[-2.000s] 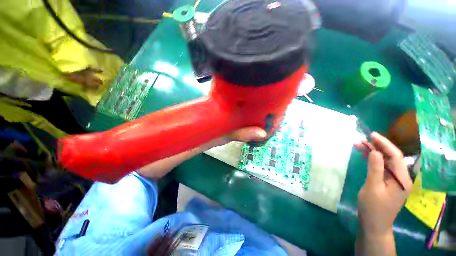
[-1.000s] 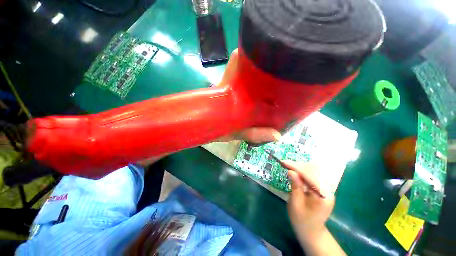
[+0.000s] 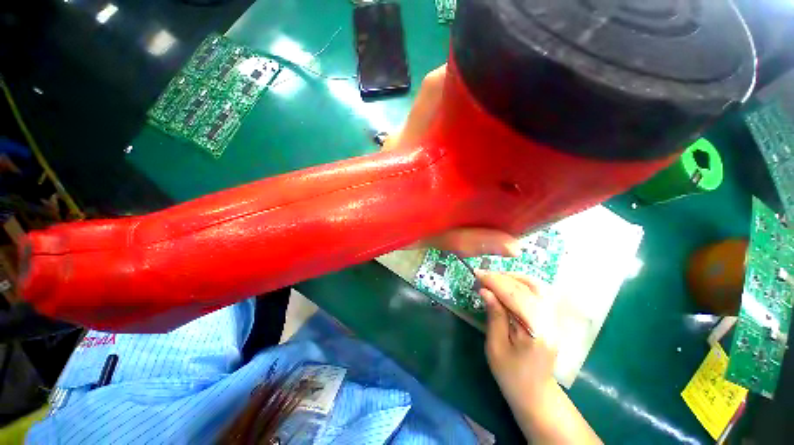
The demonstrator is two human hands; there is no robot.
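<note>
The red heat gun (image 3: 305, 217) with its round black rear cap fills the upper middle of the view. My left hand (image 3: 474, 241) is closed around the gun body; only its fingers and part of the hand show, the rest is behind the gun. My right hand (image 3: 521, 335) holds thin dark tweezers (image 3: 466, 265) like a pen, tips down at the green PCB panel (image 3: 444, 280). The panel lies on the pale backing board (image 3: 601, 261), partly covered by the gun and my right hand. The gun's nozzle is hidden.
A green circuit board (image 3: 211, 96) lies at upper left, and a black phone (image 3: 381, 50) at top centre. A green spool (image 3: 701, 167) stands at right, near an orange-brown round object (image 3: 716, 276), another green board (image 3: 762, 300) and a yellow note (image 3: 714, 393).
My right hand has moved left from beside the backing board to over the panel, with the tweezers. The heat gun now looks larger in view. The person in yellow at left has left the view.
</note>
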